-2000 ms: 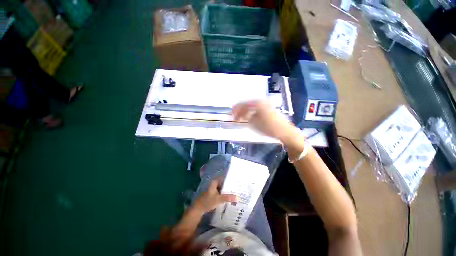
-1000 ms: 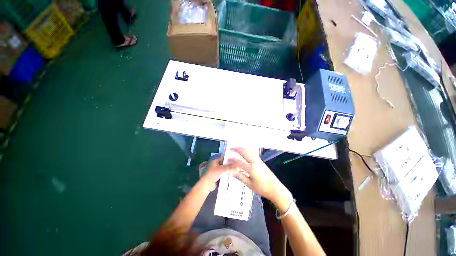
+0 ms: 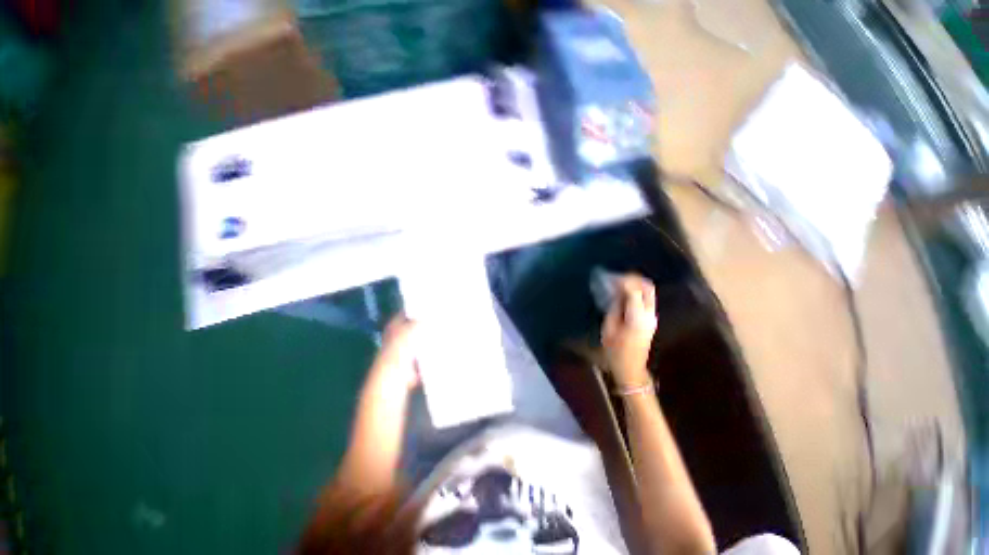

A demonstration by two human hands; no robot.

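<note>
The frame is blurred. A long white product box (image 3: 460, 336) lies on my lap, with its far end at the front edge of the white table of the heat sealer (image 3: 358, 163). My left hand (image 3: 403, 345) holds the box at its left side. My right hand (image 3: 631, 314) is away to the right, over the dark gap beside the bench, fingers closed around a small pale, shiny piece (image 3: 604, 288), perhaps film. The blue-grey control box (image 3: 596, 92) stands at the sealer's right end.
A brown bench (image 3: 737, 293) runs along my right side, with bagged boxes (image 3: 811, 163) and a black cable (image 3: 859, 358) on it. A dark conveyor (image 3: 868, 65) lies beyond. A brown carton (image 3: 260, 76) and a green crate (image 3: 423, 43) stand behind the sealer.
The view has swung to the right. My right hand has left the box and moved right with a small pale piece in it. My left hand has stayed at the box.
</note>
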